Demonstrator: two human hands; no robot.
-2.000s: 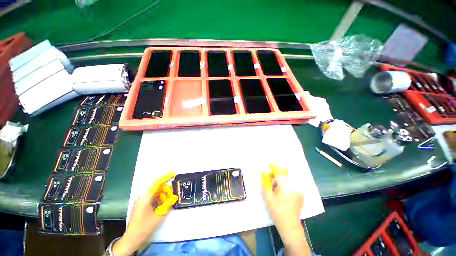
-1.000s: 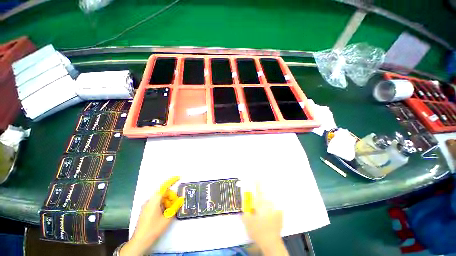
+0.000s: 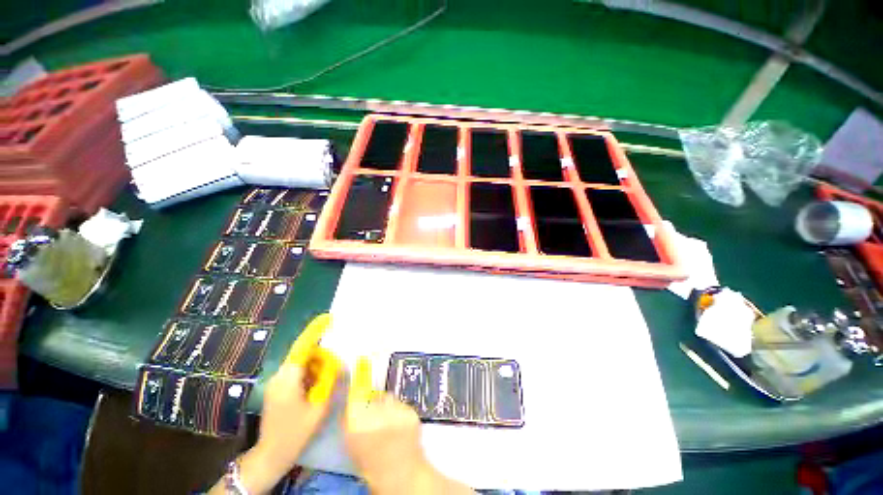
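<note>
A phone with a printed protective film face (image 3: 457,389) lies flat on the white work sheet (image 3: 581,387). My left hand (image 3: 290,398) is left of the phone, with yellow finger cots on its fingertips. My right hand (image 3: 380,425) is beside it, close to the phone's left end, its yellow-tipped finger pointing up. I cannot tell whether either hand holds something thin between the fingertips. The orange-red phone tray (image 3: 484,266) stands behind the sheet, with dark phones in its pockets. One front-row pocket holds only a white slip (image 3: 436,221).
Overlapping printed films (image 3: 215,343) run along the left. White stacks (image 3: 179,145) and orange-red trays (image 3: 87,131) stand further back. At right are a dish with dispenser bottles (image 3: 799,358), tissue (image 3: 726,322), a thin stick (image 3: 705,367) and a clear bag (image 3: 741,160).
Both hands have left the phone's ends; my right hand has moved left beside my left hand. The phone stays on the sheet. The view has turned left, showing more trays there.
</note>
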